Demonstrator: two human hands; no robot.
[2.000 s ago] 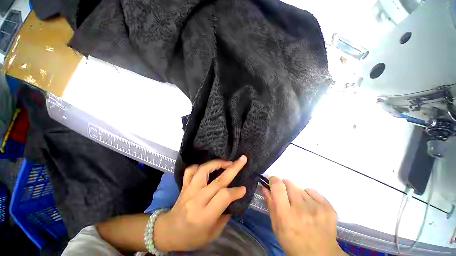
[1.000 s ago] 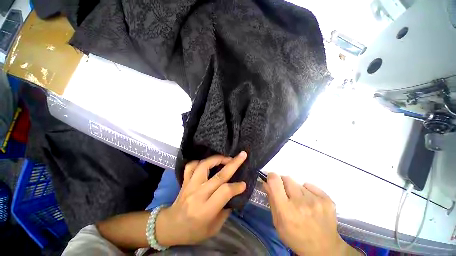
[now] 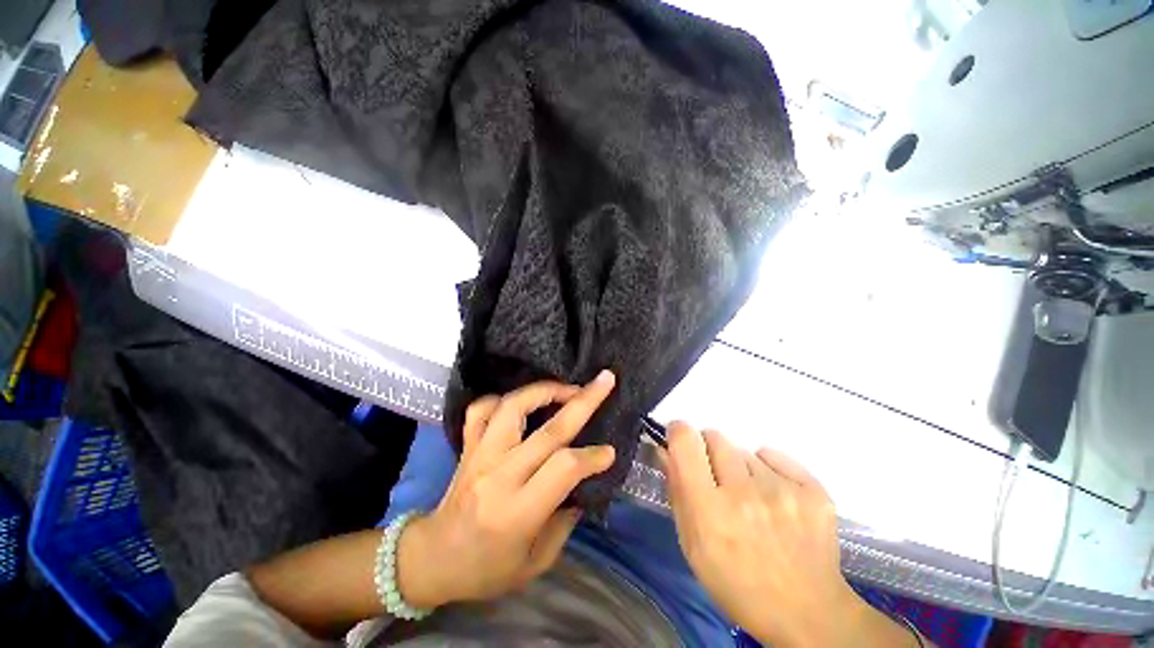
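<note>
A large limp dark garment piece point(image 3: 633, 190) with a faint woven pattern lies over the white table and hangs over its front edge. My left hand point(image 3: 513, 487) rests on its lower part near the table edge, fingers spread, pressing or pinching the cloth; a beaded bracelet is on the wrist. My right hand point(image 3: 753, 519) is closed around a small dark tool point(image 3: 654, 432), whose tip shows at the cloth's right edge. The rest of the tool is hidden in the hand.
The white sewing machine point(image 3: 1012, 114) stands at the right, with a dark smartphone point(image 3: 1045, 392) and white cable point(image 3: 1002, 532) beside it. A tan board point(image 3: 114, 152) is at the left. Dark cloth point(image 3: 228, 456) hangs over a blue basket point(image 3: 95, 506). A ruler strip point(image 3: 329, 361) runs along the front.
The view has shifted slightly, so the machine and phone sit a little further left. Both hands stay at the same part of the cloth, the right hand's tool still at its edge.
</note>
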